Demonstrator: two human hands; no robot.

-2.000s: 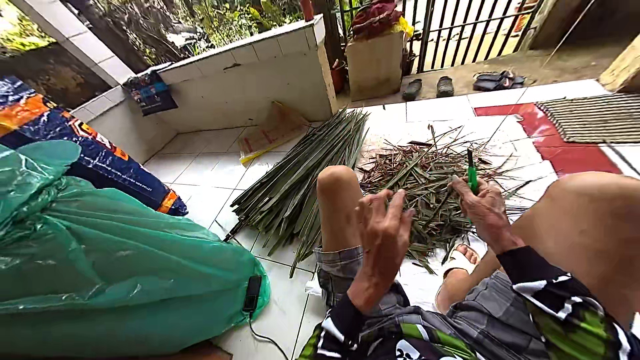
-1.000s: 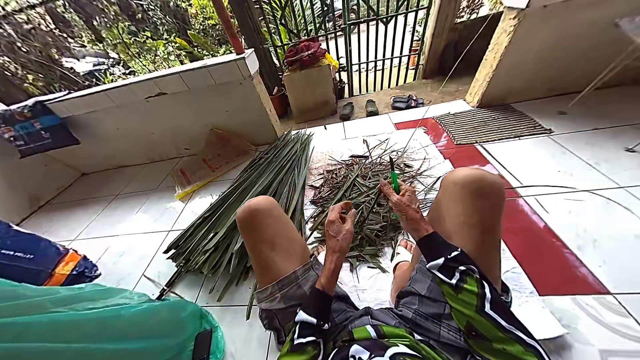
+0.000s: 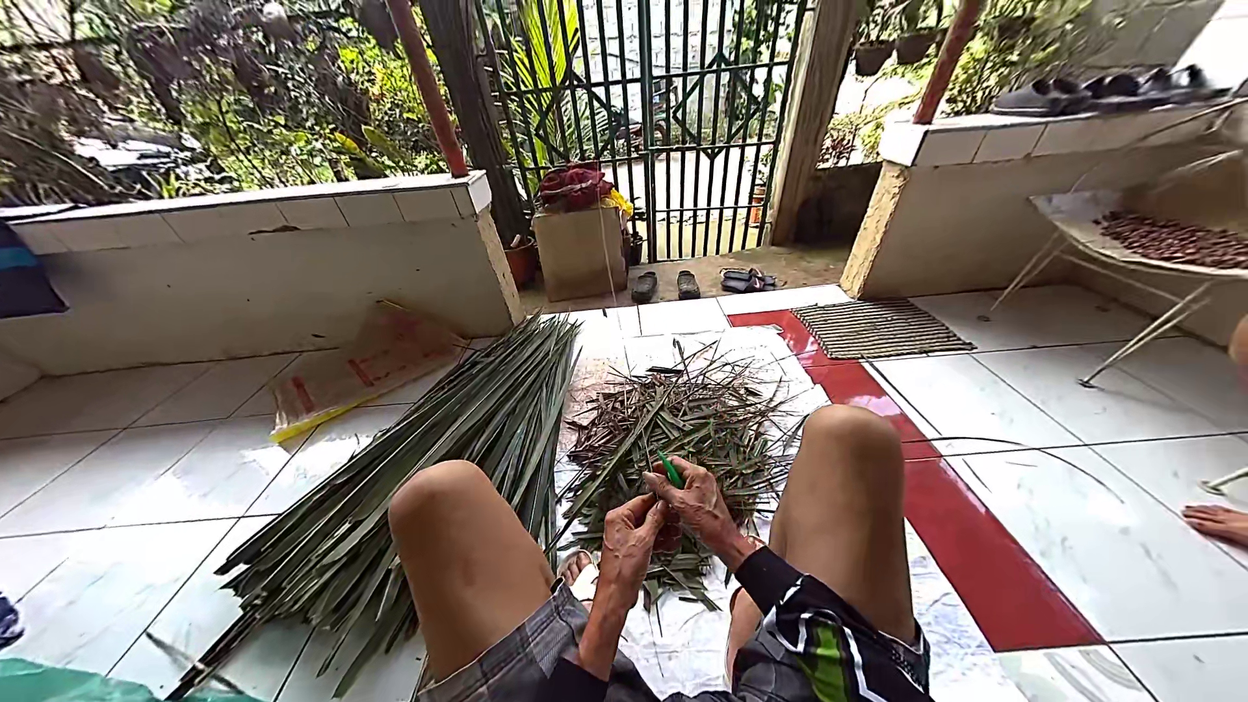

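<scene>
My right hand [image 3: 697,502] is closed around a small tool with a green handle [image 3: 670,470], held above the pile of leaf scraps; its blade is hard to make out. Fingertips of my left hand [image 3: 629,541] are pinched together and meet those of my right hand; whether a thin strip lies between them I cannot tell. Under and beyond both hands, short cut leaf pieces [image 3: 721,419] and thin brown strips lie heaped on a white sheet [image 3: 780,351]. A large bundle of long green leaves [image 3: 429,458] rests on the floor beyond and left of my left knee.
A plastic sack [image 3: 361,370] lies left of the leaves. Ahead are a metal gate [image 3: 682,127], footwear [image 3: 687,285] and a slatted mat [image 3: 882,328]. A stand with a tray of brown beans or nuts [image 3: 1170,239] is at right. Another person's foot [image 3: 1219,522] shows at the right edge.
My hands have come together; they were apart in both earlier frames. The green-handled tool has stayed in my right hand. The view has swung right.
</scene>
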